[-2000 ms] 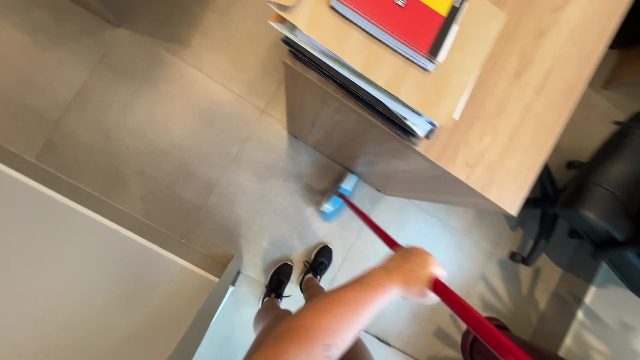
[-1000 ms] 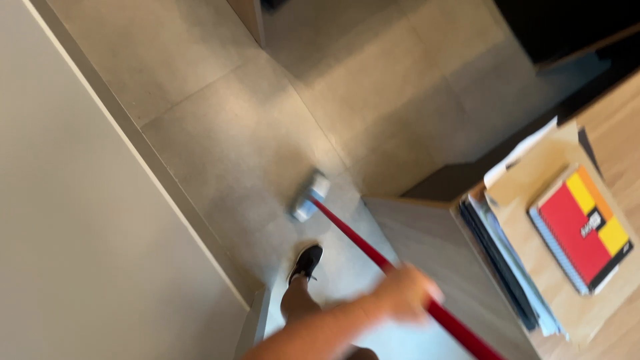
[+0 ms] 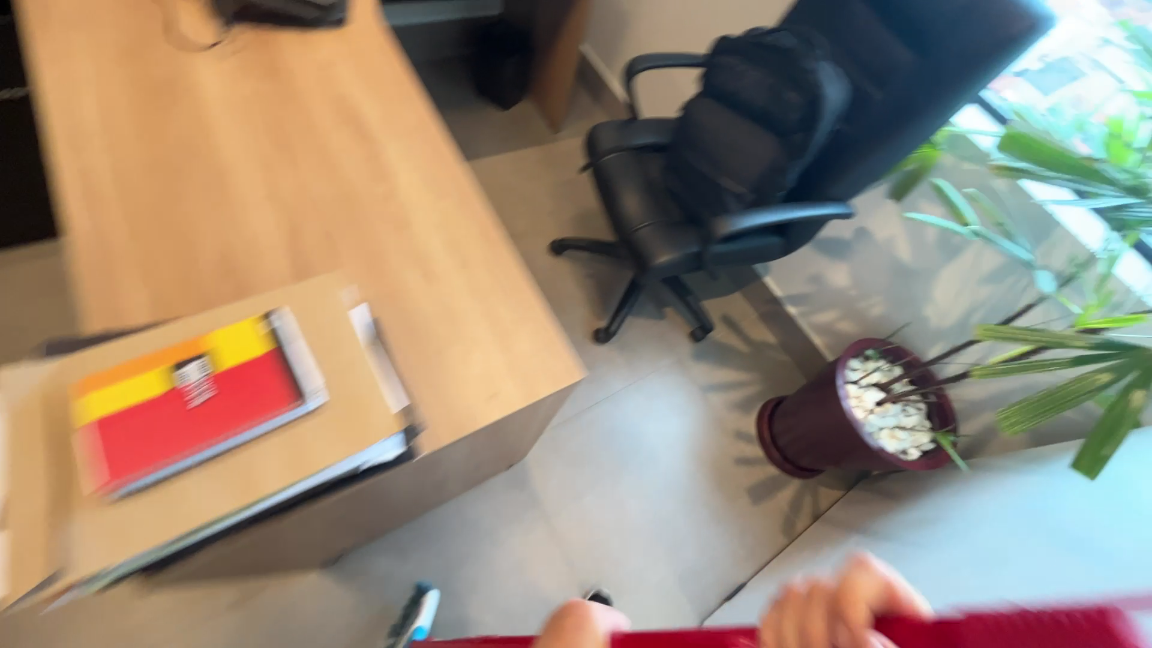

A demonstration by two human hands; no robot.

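A broom's red handle (image 3: 684, 639) runs along the bottom edge, partly cut off. My left hand (image 3: 580, 623) grips it near the middle of the view, with only part of the hand showing. Farther right, my right hand (image 3: 837, 603) has its fingers wrapped over the same handle, blurred by motion. The blue and white broom head (image 3: 418, 616) is at the lower left, over the grey tiled floor beside the desk. The tip of a black shoe (image 3: 598, 596) shows just above my left hand.
A wooden desk (image 3: 270, 162) bears stacked folders (image 3: 333, 360) and a red and yellow notebook (image 3: 198, 400). Beyond it stands a black office chair (image 3: 648, 198) holding a black backpack (image 3: 756, 117). A potted plant (image 3: 819, 414) with white stones stands at the right by a window.
The view has swung strongly toward the desk, chair and plant. Both hands now show on the red handle, where one showed before; the handle lies nearly level across the bottom.
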